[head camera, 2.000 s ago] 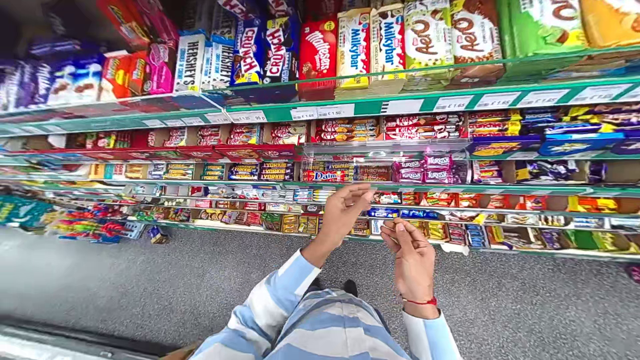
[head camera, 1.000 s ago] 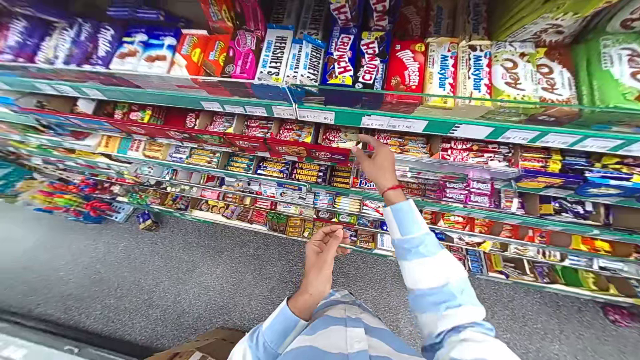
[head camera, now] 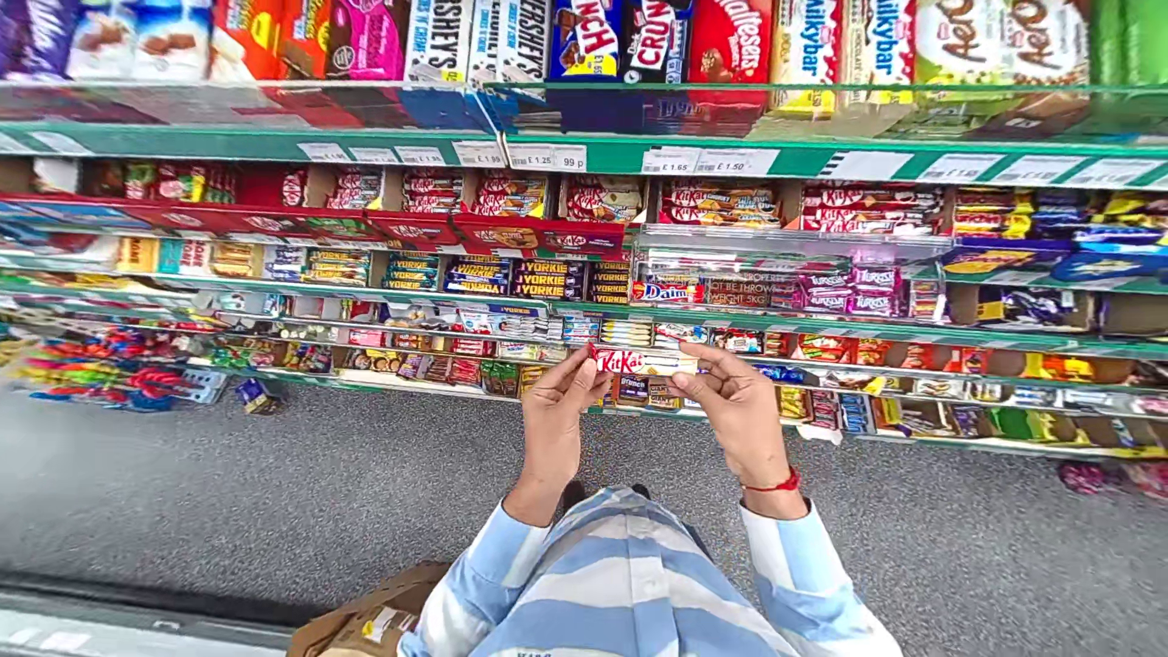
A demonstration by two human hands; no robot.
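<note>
A KitKat bar (head camera: 646, 362) in a red and cream wrapper is stretched level between my two hands, in front of the lower shelves. The fingers and thumb of my left hand (head camera: 561, 411) pinch its red end. At the cream end, my right hand (head camera: 735, 406) grips it between thumb and fingers; a red string bracelet circles that wrist. Above and behind the bar are boxes of KitKat bars (head camera: 602, 199), Yorkie bars (head camera: 547, 278) and Daim bars (head camera: 668, 290) on the shelves.
Large chocolate bars, among them a Maltesers bar (head camera: 730, 41), line the top shelf. Green shelf edges (head camera: 630, 155) carry price labels. Colourful packets (head camera: 109, 374) hang low at the left. A brown cardboard box (head camera: 374, 616) lies on the grey carpet (head camera: 274, 484), behind a small purple packet (head camera: 258, 396).
My right hand was up at the KitKat shelf one second ago and has come down beside my left hand. Both hands now hold a KitKat bar.
</note>
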